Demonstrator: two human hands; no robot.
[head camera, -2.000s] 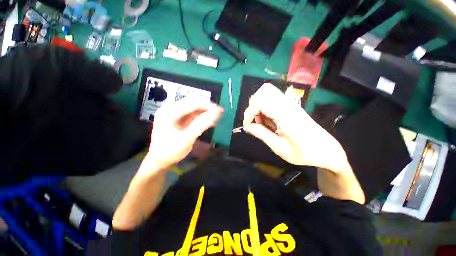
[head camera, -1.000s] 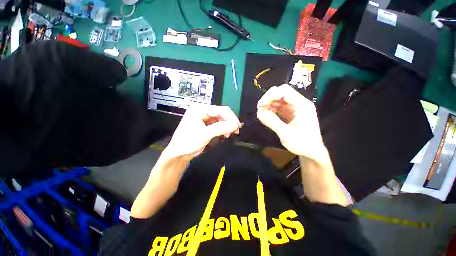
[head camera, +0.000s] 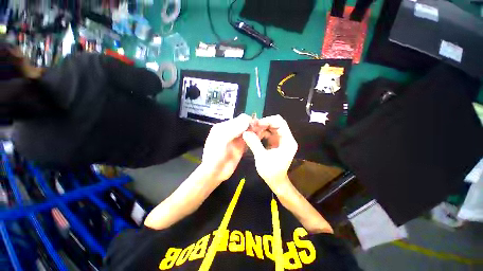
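My left hand (head camera: 226, 145) and my right hand (head camera: 273, 145) meet at the fingertips in front of my chest. A tiny part (head camera: 253, 117) shows between the pinched fingertips; it is too small to name. Which hand holds it is hard to tell, as the fingers overlap. The white laptop chassis (head camera: 207, 113) lies behind my left hand on a black foam mat, with the green motherboard (head camera: 222, 97) and a round black area inside. Slim tweezers (head camera: 258, 82) lie right of that mat.
The right mat (head camera: 296, 116) holds a yellow cable (head camera: 285, 84) and a heatsink (head camera: 310, 101). Behind are a battery (head camera: 220, 51), an electric screwdriver (head camera: 255, 35) and a red bubble-wrap bag (head camera: 344, 37). A person's dark sleeve (head camera: 106, 111) is at left. Blue shelving (head camera: 63, 198) stands lower left.
My hands were apart and have come together at the fingertips. The view has shifted, so the bench items appear further right than one second ago.
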